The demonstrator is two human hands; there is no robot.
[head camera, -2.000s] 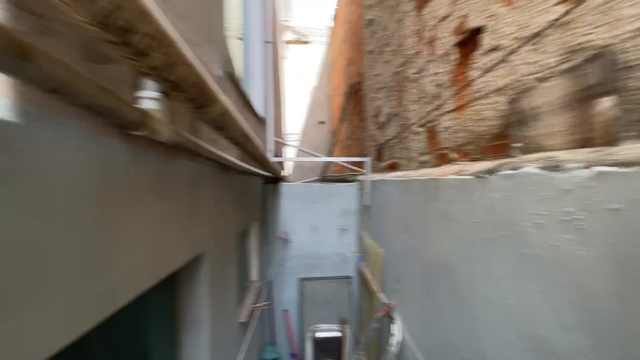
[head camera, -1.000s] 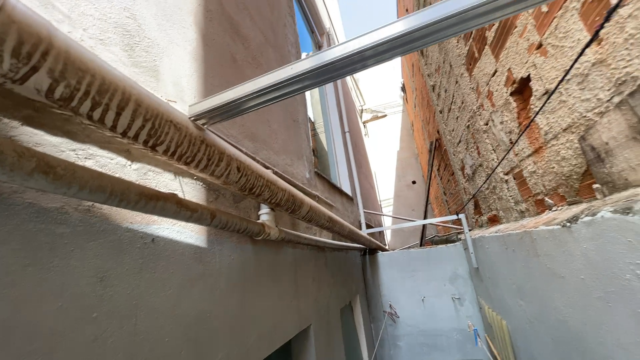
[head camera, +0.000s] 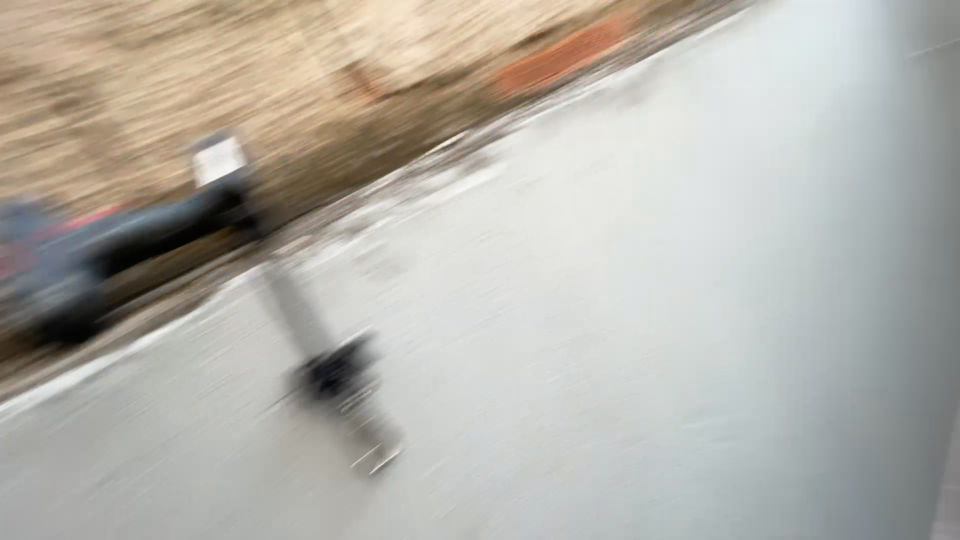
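Neither my left hand nor my right hand shows in the head view. At the left, a blurred blue-grey and black object [head camera: 142, 240] with a touch of red and a white patch lies across the top edge of a grey plastered wall [head camera: 600, 300]. The blur hides what it is. Below its right end, a grey bar [head camera: 296, 304] slants down in front of the wall. Lower on that line are a dark blurred part [head camera: 334, 371] and a shiny, metal-looking end piece [head camera: 375, 442]. Whether these parts are joined cannot be told.
A rough tan masonry wall [head camera: 150, 90] rises behind the grey wall's uneven top edge [head camera: 465, 142], which runs diagonally across the view. An orange brick patch [head camera: 562, 56] shows just above that edge. At the right the grey surface darkens.
The view has swung and tilted strongly toward the grey wall. The pipes, the window and the long metal profile seen a second ago are out of view; the blurred object and bar have come into view.
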